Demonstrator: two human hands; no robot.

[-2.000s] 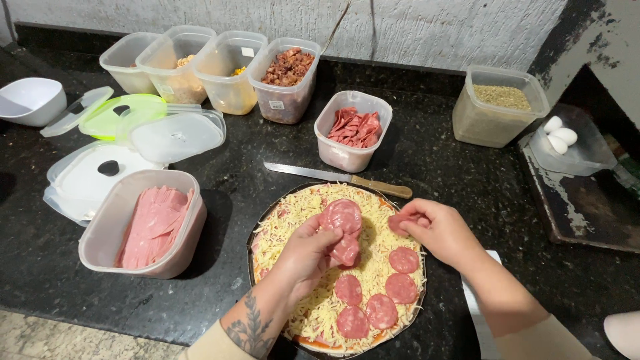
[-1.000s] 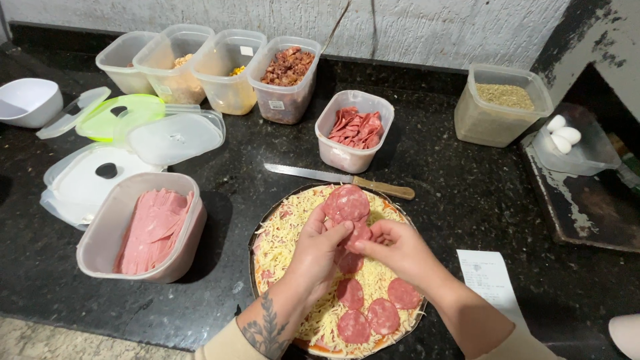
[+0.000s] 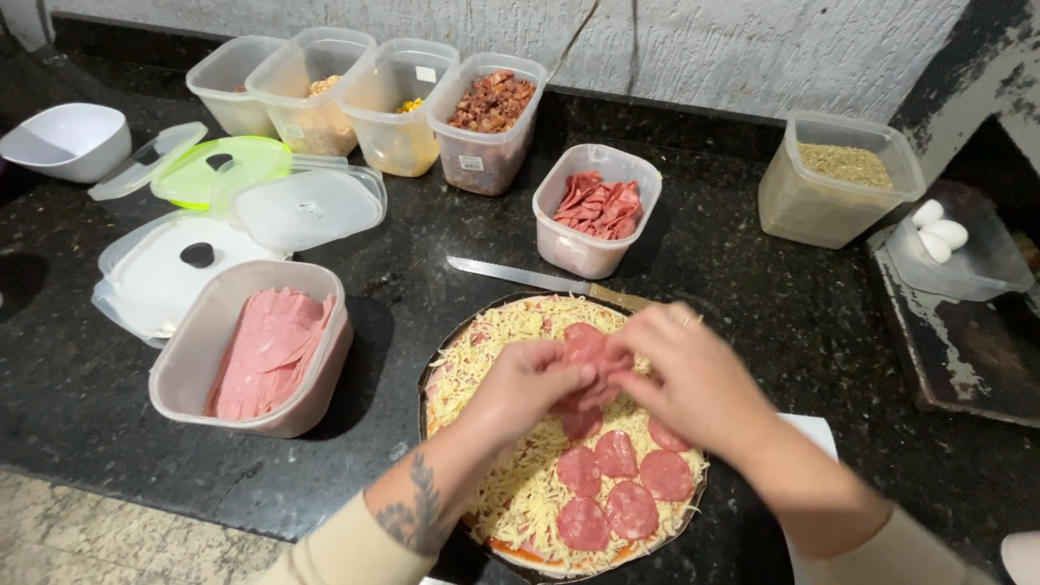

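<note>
My left hand [image 3: 532, 382] grips a small stack of round sausage slices [image 3: 587, 351] above the pizza. At the stack's right side, my right hand [image 3: 678, 374] is blurred, its thumb and fingers pinching the slices. The uncooked pizza [image 3: 479, 390], covered in shredded cheese, lies in a dark round pan. Several sausage slices [image 3: 630, 509] rest on its lower right part; some near the hands are partly hidden. A serrated knife with a wooden handle [image 3: 520, 275] lies just behind the pan, its handle end hidden by my right hand.
A tub of sliced ham [image 3: 272, 353] stands left, beside stacked lids [image 3: 175, 260]. Behind are a tub of sliced red meat [image 3: 597, 207], several topping tubs [image 3: 487, 110] and a white bowl [image 3: 69, 142]. Right are a herb tub [image 3: 841, 183], eggs [image 3: 942, 231] and a paper [image 3: 812, 439].
My right hand has moved from the pizza's upper right to the stack in my left hand. An added slice shows among those lying on the cheese.
</note>
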